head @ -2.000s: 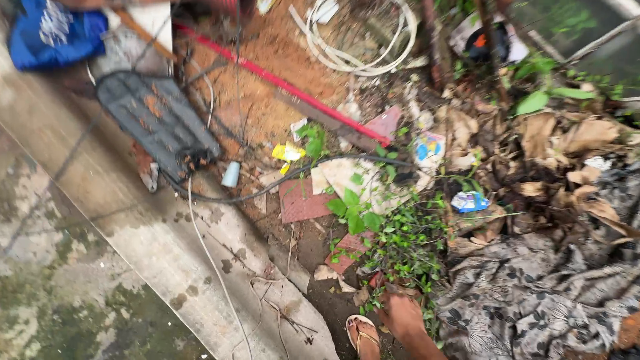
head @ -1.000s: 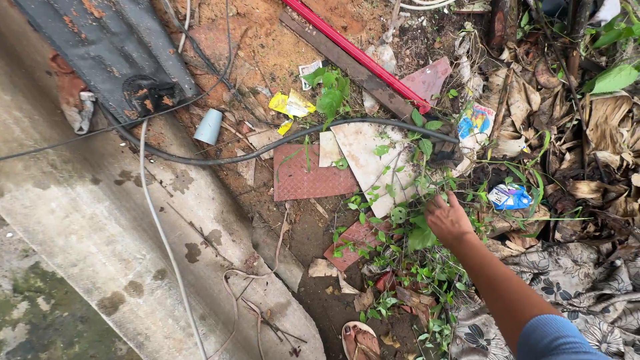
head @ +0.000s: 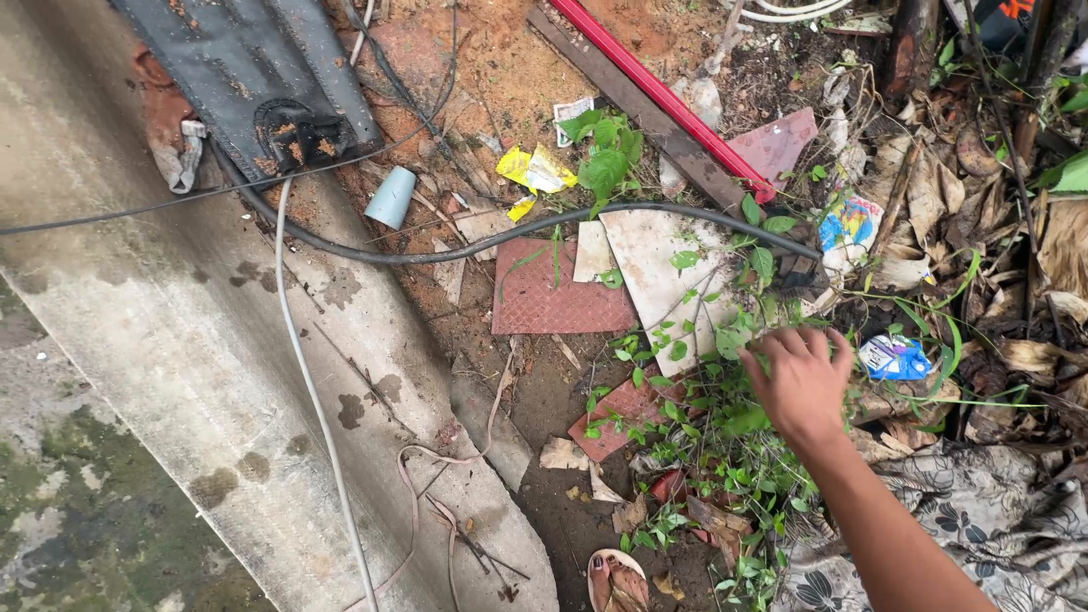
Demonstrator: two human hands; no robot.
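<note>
My right hand (head: pixel 803 378) reaches in from the lower right over a leafy green plant (head: pixel 722 442), fingers bent and spread over the upper leaves. Whether a stem lies between the fingers cannot be told. Just left of the fingertips lies a pale broken tile (head: pixel 671 276), beside a red patterned tile (head: pixel 561 293). Another red tile piece (head: pixel 625 412) is partly covered by the stems. A blue and white wrapper (head: pixel 894 357) lies right of the hand. My left hand is not in view.
A black hose (head: pixel 408 257) crosses above the tiles, near a red metal bar (head: pixel 671 98). A curved cement sheet (head: pixel 340 408) spans the left. Printed cloth (head: pixel 960 527) lies lower right, dry leaves (head: pixel 935 187) above it. A sandaled foot (head: pixel 616 582) stands at the bottom.
The right hand has shifted slightly, and its fingers look more spread than one second ago. From two seconds ago, the view has moved closer to the tiles and plant.
</note>
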